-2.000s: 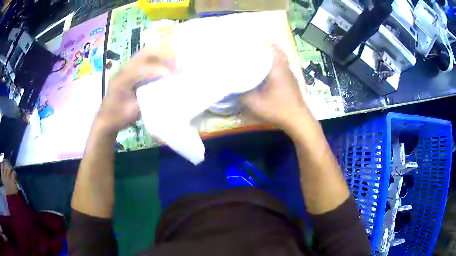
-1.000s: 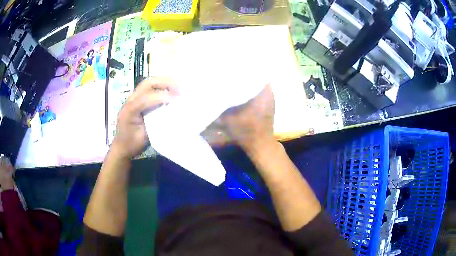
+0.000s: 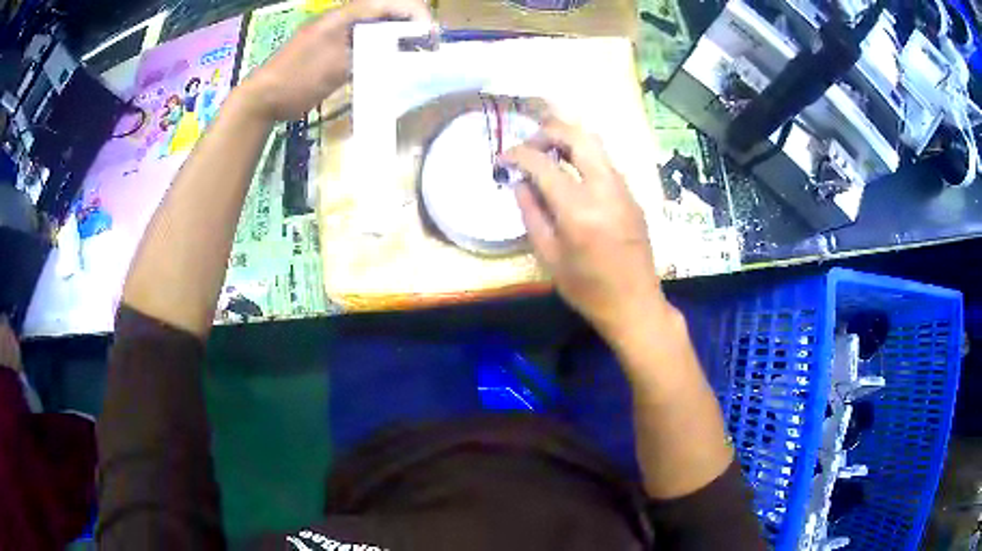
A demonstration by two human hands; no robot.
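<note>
A round white housing (image 3: 465, 194) lies on the work pad (image 3: 372, 264), with its round face up. Thin red and dark lead wires (image 3: 495, 127) rise from its centre. My right hand (image 3: 587, 215) is over the housing's right side, its fingertips pinching a small part at the centre, by the base of the wires. A white bracket or cover (image 3: 375, 81) extends behind the housing, washed out by glare. My left hand (image 3: 323, 54) is at the pad's back left, by the bracket's corner; its fingertips are partly cut off by the top edge, and its hold is unclear.
A blue crate (image 3: 829, 409) with white units stands at the lower right. Grey-white metallic units (image 3: 791, 151) with black parts stand at the right. A brown board (image 3: 587, 22) lies behind the pad. A pink cartoon sheet (image 3: 178, 129) lies left. A person's dark red sleeve (image 3: 43, 463) shows at lower left.
The white piece, earlier held tilted in both hands, now lies on the pad with its wired round face up. My left hand has moved back toward the top edge; my right hand is at the housing's centre.
</note>
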